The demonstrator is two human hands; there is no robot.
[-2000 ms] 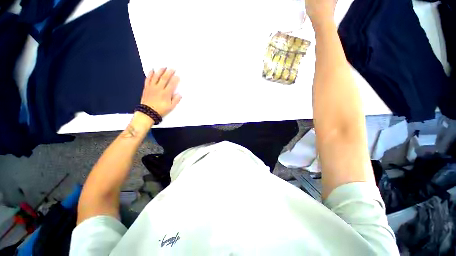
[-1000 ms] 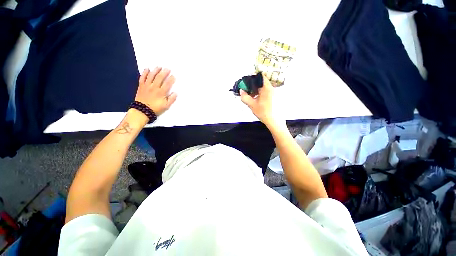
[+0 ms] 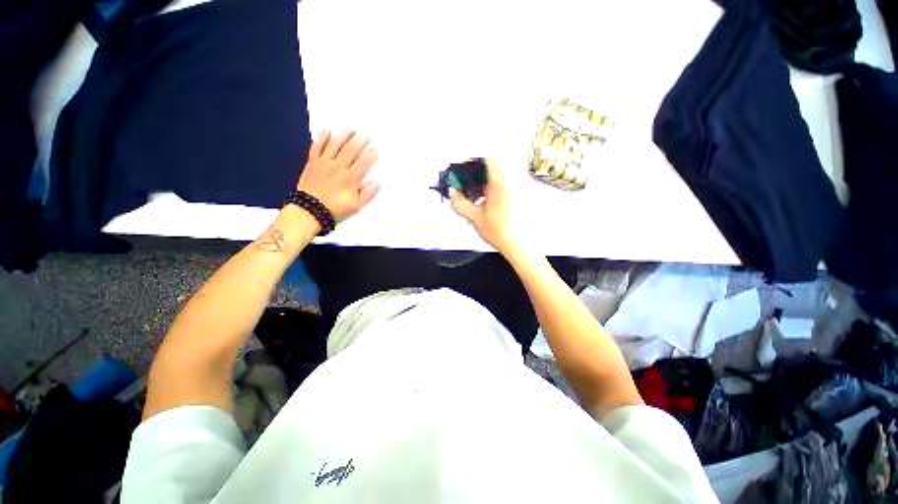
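The black marking tool with a green band (image 3: 463, 181) is held in my right hand (image 3: 489, 204), its thin tip pointing left over the white surface. My left hand (image 3: 338, 177) lies flat, fingers spread, on the white surface beside the right edge of the navy denim workpiece (image 3: 197, 108). A white template cannot be told apart from the white table. The yellow-and-dark barred block (image 3: 568, 145) lies to the right of my right hand, touching nothing else.
Folded navy pieces (image 3: 743, 148) lie at the table's right end. Dark garments (image 3: 812, 30) are at the far right. The white table's front edge (image 3: 630, 251) runs before me. Pale scraps (image 3: 670, 305) and dark bags (image 3: 738, 404) lie below at right.
My right hand came back from the far side with the marking tool in it, then moved slightly left, away from the block. My left hand stays flat near the navy cloth.
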